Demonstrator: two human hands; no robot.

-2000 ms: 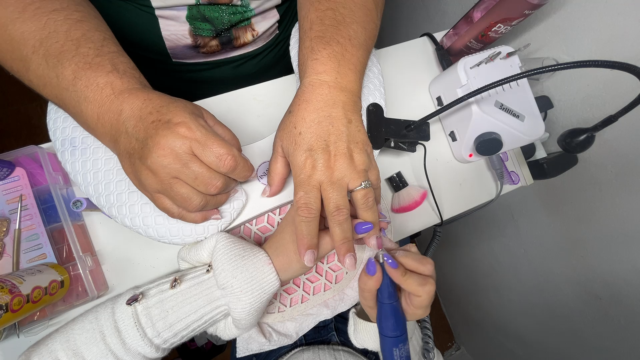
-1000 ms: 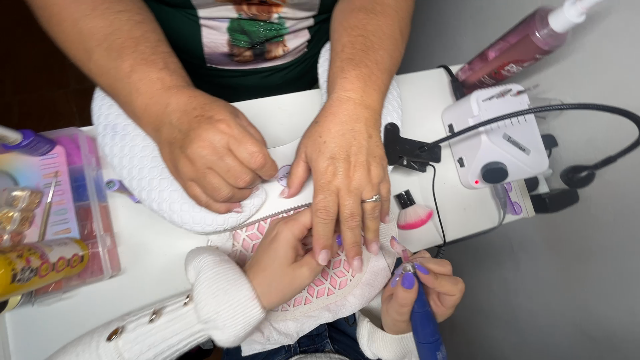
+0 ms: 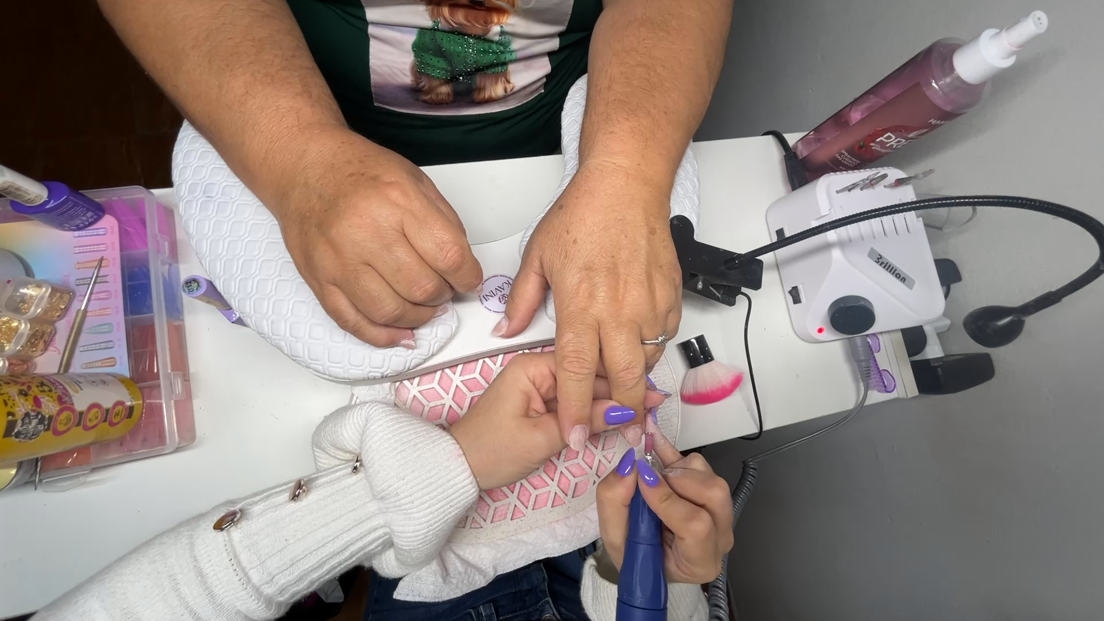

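My left hand, in a white knit sleeve, holds a fingertip of the other person's ringed hand, which lies palm down. With its purple-nailed fingers, my right hand grips a blue electric nail drill. The drill's bit is at that person's fingertips; whether it touches a nail cannot be told. Under the hands is a pink-and-white patterned mat on a white paper towel. The person's other hand rests curled on the white padded armrest.
Right: a pink-tipped brush, black clamp with a gooseneck, white drill control unit and pink spray bottle. Left: a clear plastic case, a yellow can, a purple-capped bottle and a thin metal-tipped tool. The drill's coiled cord hangs at the right.
One second ago the drill was lower and to the right, apart from the person's fingers; now its bit is at their fingertips. My left hand has shifted toward those fingertips. The person's hands stay in place.
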